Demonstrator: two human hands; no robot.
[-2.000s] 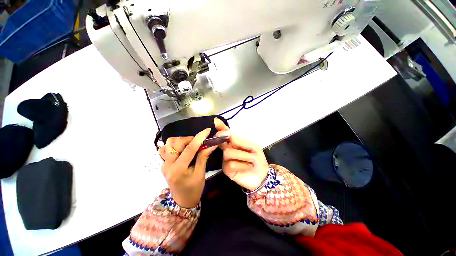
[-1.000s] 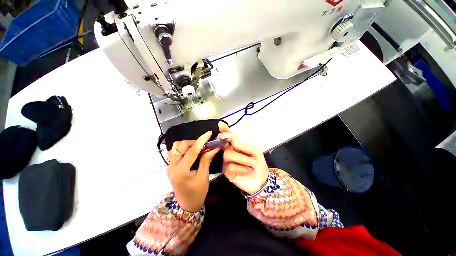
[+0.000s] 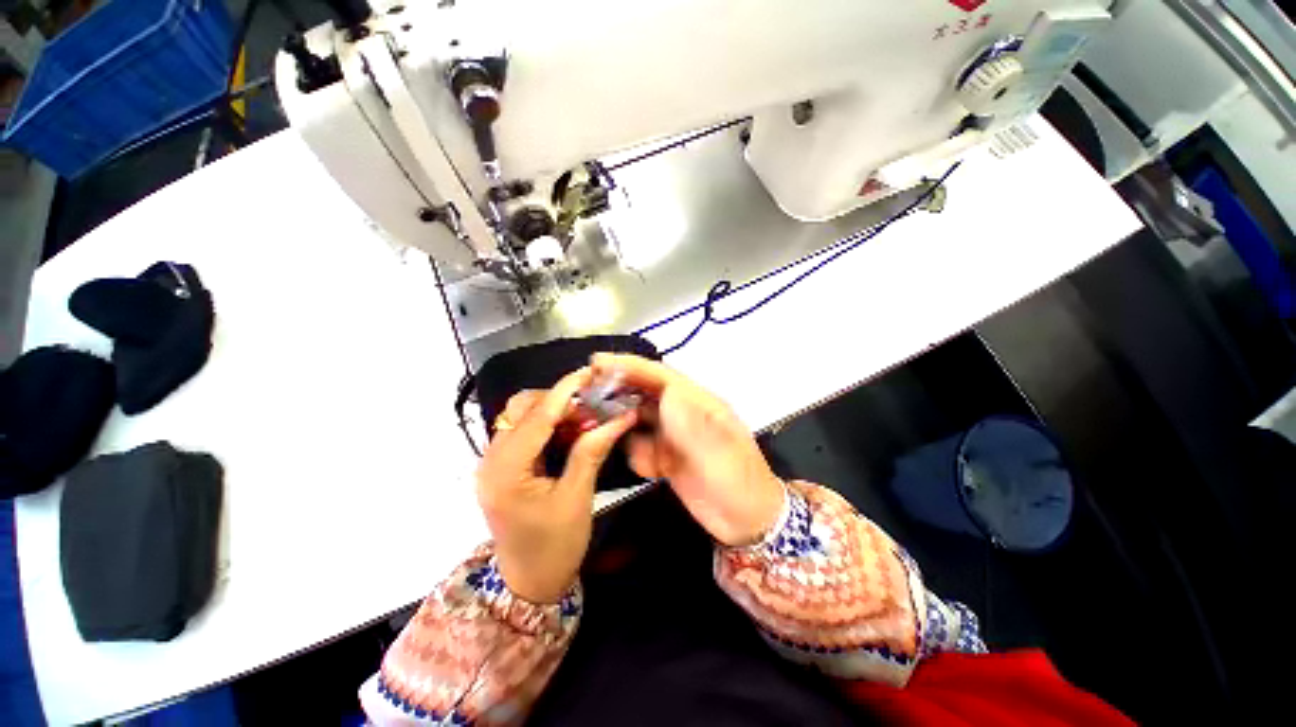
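A black fabric piece [image 3: 547, 372] lies at the table's front edge below the needle area, partly hidden under both hands. My left hand [image 3: 537, 490] is over its front and pinches a small silver tool with red parts [image 3: 608, 396], which looks like thread snips, between thumb and fingers. My right hand [image 3: 704, 452] is bent around the tool's right side; it is slightly blurred and its fingertips are partly hidden. A dark cord [image 3: 796, 280] runs from beside the fabric across the machine bed. Thread ends cannot be made out.
The white sewing machine [image 3: 640, 64] stands behind, its lit presser foot [image 3: 544, 263] just beyond the fabric. On the white table [image 3: 320, 355] at left lie a squarish dark stack [image 3: 139, 543] and two rounded black pieces [image 3: 157, 334] [image 3: 54, 421]. A blue crate [image 3: 121, 78] is back left.
My right hand has turned, and its fingers have moved left and up around the tool. The tool now shows its silver part more. The fabric stays at the table edge.
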